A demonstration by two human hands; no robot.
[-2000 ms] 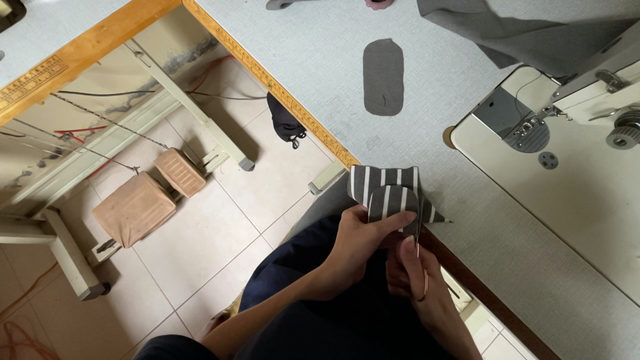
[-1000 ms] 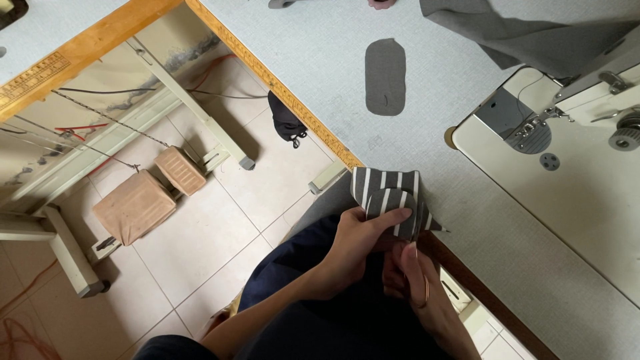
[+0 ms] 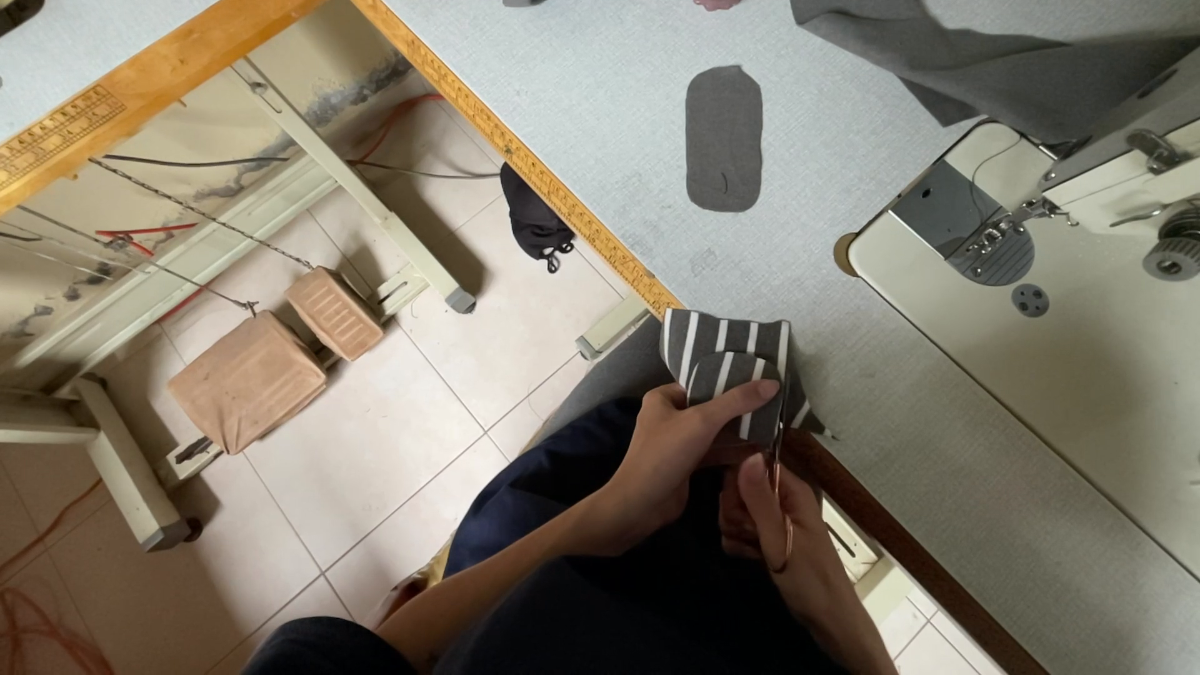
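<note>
My left hand (image 3: 670, 455) grips a grey fabric with white stripes (image 3: 727, 333), its thumb flat on a rounded piece of the same striped cloth lying on top. Around the handle of a pair of scissors (image 3: 777, 469) my right hand (image 3: 773, 516) is closed, just below and right of the left. The scissors' blades run upward along the right edge of the rounded piece; how far they are apart cannot be told. Behind the striped cloth a pointed end of it rests at the table edge. A plain grey rounded fabric piece (image 3: 724, 141) lies flat on the table farther off.
A sewing machine (image 3: 1059, 375) stands at the right, with grey cloth (image 3: 975, 61) beyond it. The table edge carries a yellow measuring tape (image 3: 553, 192). Two covered pedals (image 3: 248, 380) and a black bag (image 3: 534, 216) are below, at the left.
The striped fabric has tilted slightly and the scissors' blades now show along the rounded piece's right edge. Both hands remain in nearly the same place.
</note>
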